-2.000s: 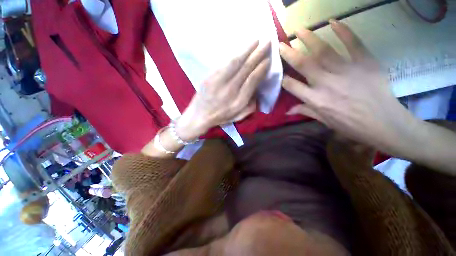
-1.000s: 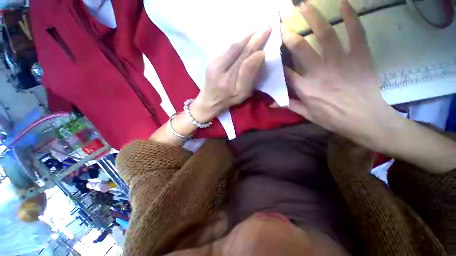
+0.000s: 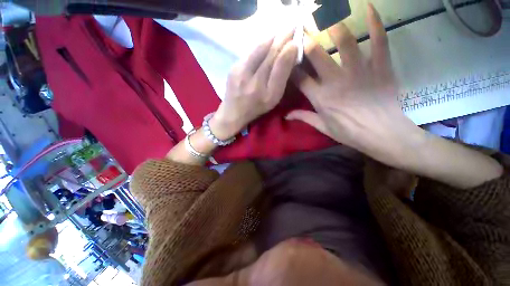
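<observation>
A white fabric piece [image 3: 209, 47] lies over a red garment [image 3: 106, 95], whose dark slit faces up at the upper left. My left hand [image 3: 257, 84] lies on the layers with its fingers close together, pointing at the bright lamp spot. Its fingertips are at a narrow white edge [image 3: 300, 47]; glare hides whether they pinch it. My right hand [image 3: 358, 92] is spread flat to the right, with thumb and index finger by the red fabric and other fingers over the machine table. Red fabric [image 3: 279, 131] also runs below both hands to the lap.
A dark, blurred machine part [image 3: 168, 8] crosses the top edge, with a dark block [image 3: 333, 13] by the glare. The pale table [image 3: 447, 61] has ruler marks at its front edge. A cluttered rack [image 3: 72, 195] stands at the left, and white cloth [image 3: 475, 131] hangs below the table.
The dark machine part and bright lamp glare have come into view at the top. Both hands have moved up towards it with the white piece, whose loose lower corner no longer shows.
</observation>
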